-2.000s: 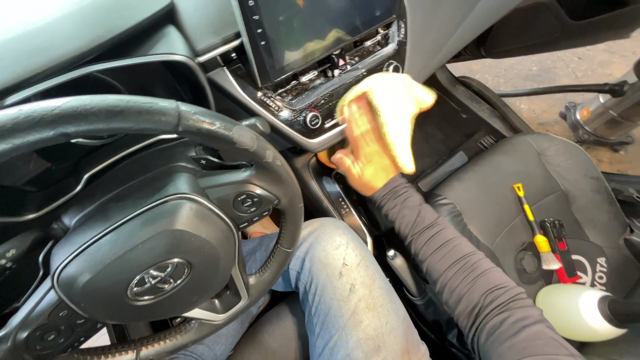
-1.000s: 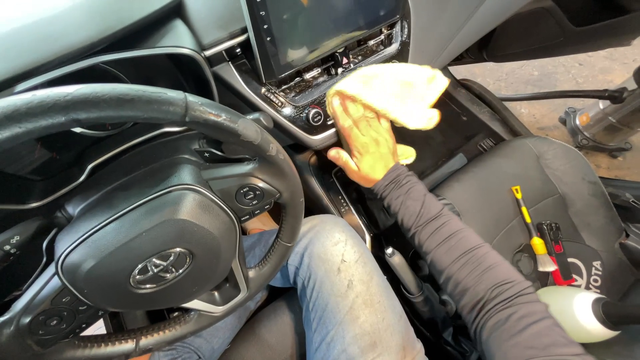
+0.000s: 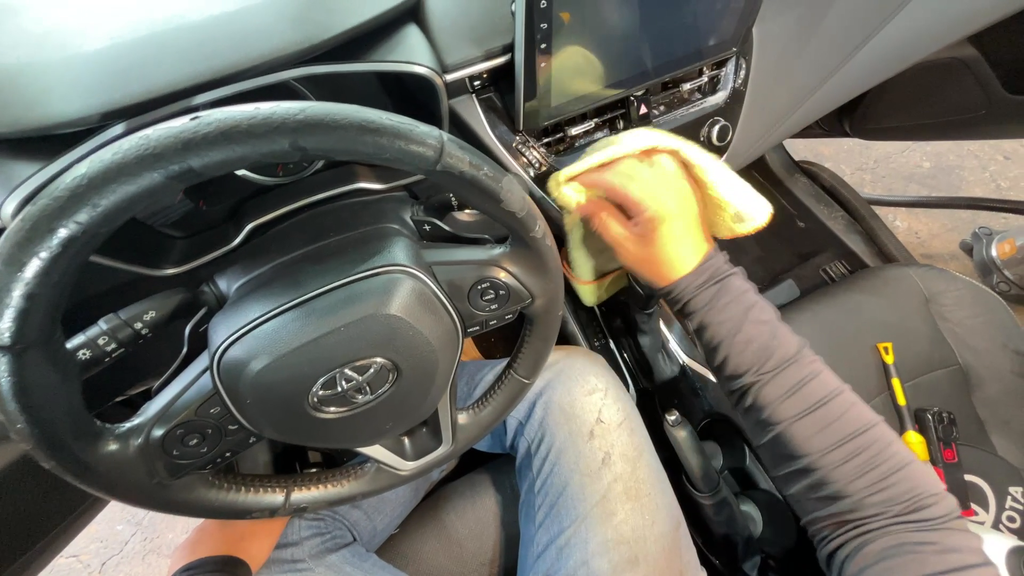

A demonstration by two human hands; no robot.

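My right hand [image 3: 652, 220] grips a yellow microfiber cloth [image 3: 724, 192] against the climate control panel [image 3: 680, 116], just below the large touchscreen [image 3: 640, 48] on the dashboard. Part of the cloth hangs down toward the centre console. Low in the view, my left hand is hidden; only its wrist and forearm show below the rim of the worn Toyota steering wheel [image 3: 344, 136]. What that hand holds or touches cannot be seen.
On the black passenger seat [image 3: 840, 320] lie a yellow-handled brush [image 3: 898, 388] and a small black and red device [image 3: 940, 432]. The handbrake lever [image 3: 688, 452] stands between the seats. A black hose [image 3: 944, 202] crosses the ground outside the open passenger side.
My right hand, with the yellow cloth in it, has turned and shifted on the panel; the cloth's lower part now hangs toward the console. The view has tilted slightly.
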